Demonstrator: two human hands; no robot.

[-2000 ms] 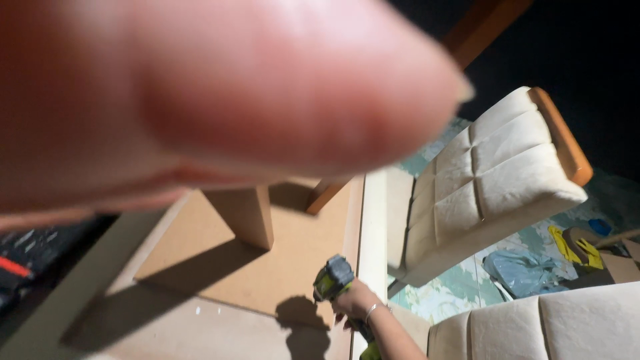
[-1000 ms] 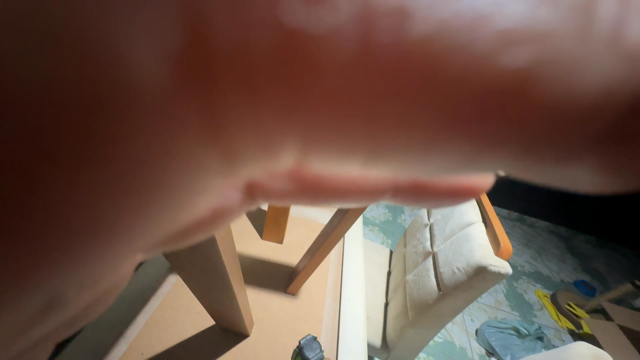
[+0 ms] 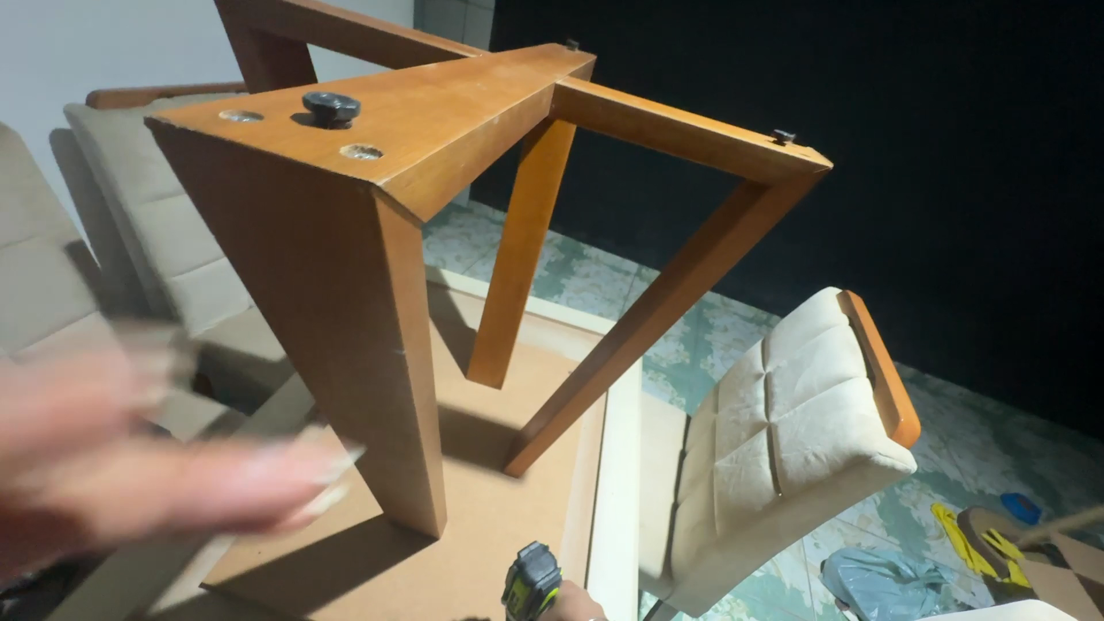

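Blurred and close to the camera, my left hand (image 3: pixel 172 466) is at the left with its fingers apart and nothing seen in it. My right hand (image 3: pixel 573 602) shows at the bottom edge, closed around a black and green cordless power tool (image 3: pixel 532 582). Between and beyond the hands stands a wooden table base (image 3: pixel 319 250) with slanting legs, upside down on the brown underside of a tabletop (image 3: pixel 483 526). A black levelling foot (image 3: pixel 331 108) sits between two holes in the base's near corner. Smaller black feet show at other corners.
A cream upholstered chair (image 3: pixel 776 448) stands right of the tabletop, with more chairs (image 3: pixel 164 198) at the left. On the patterned tile floor at lower right lie a plastic bag (image 3: pixel 884 582), a yellow item (image 3: pixel 962 539) and cardboard (image 3: pixel 1065 573).
The hand that covered much of the view before has moved down to the left, and the upper table base now shows. The right hand holds the power tool both two seconds ago and now.
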